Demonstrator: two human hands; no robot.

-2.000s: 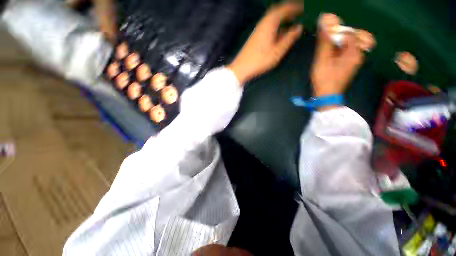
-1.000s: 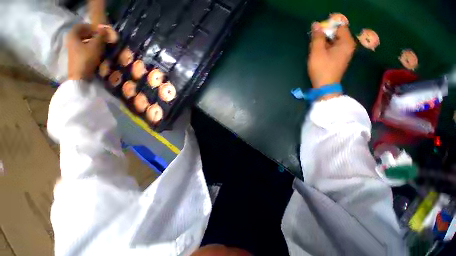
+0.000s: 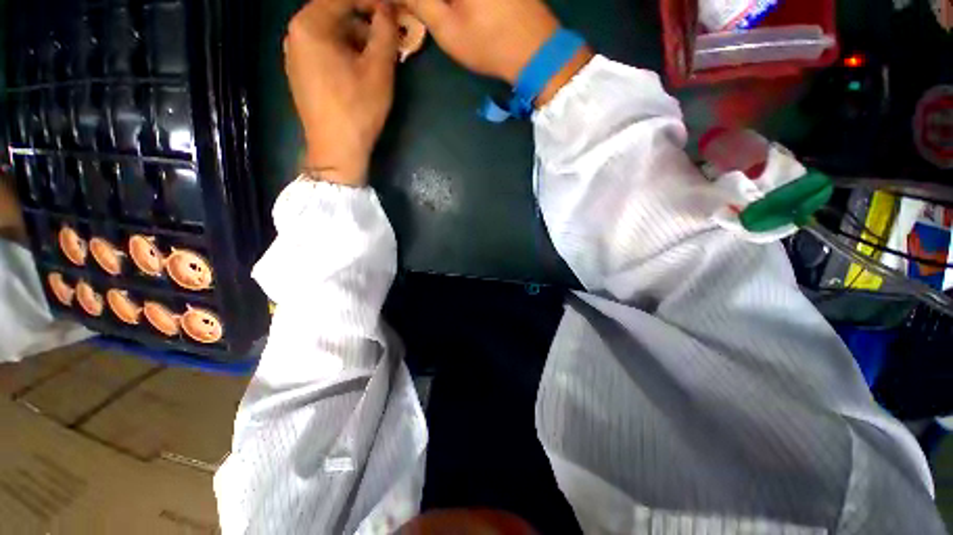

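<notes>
My left hand (image 3: 343, 84) and my right hand (image 3: 491, 33) meet over the dark green bench at the top edge, partly cut off by it. A peach moulded part (image 3: 410, 33) shows between them, at the left fingers. What my right fingers hold is hidden. A blue band (image 3: 545, 71) is on my right wrist. The black blister tray (image 3: 99, 136) lies left, with two rows of peach parts (image 3: 189, 269) in its near pockets.
A red box (image 3: 749, 65) at the upper right holds a printed tube (image 3: 737, 10) and a clear barrel. A green-ended tool (image 3: 786, 203) lies by my right forearm. A red light (image 3: 853, 61) glows at right. Cardboard (image 3: 94, 449) is lower left. Another person's sleeve (image 3: 26, 303) shows at left.
My left hand has moved from the tray across to my right hand, and a peach part now shows between them. The view has turned, so the tray stands farther left and the red box higher.
</notes>
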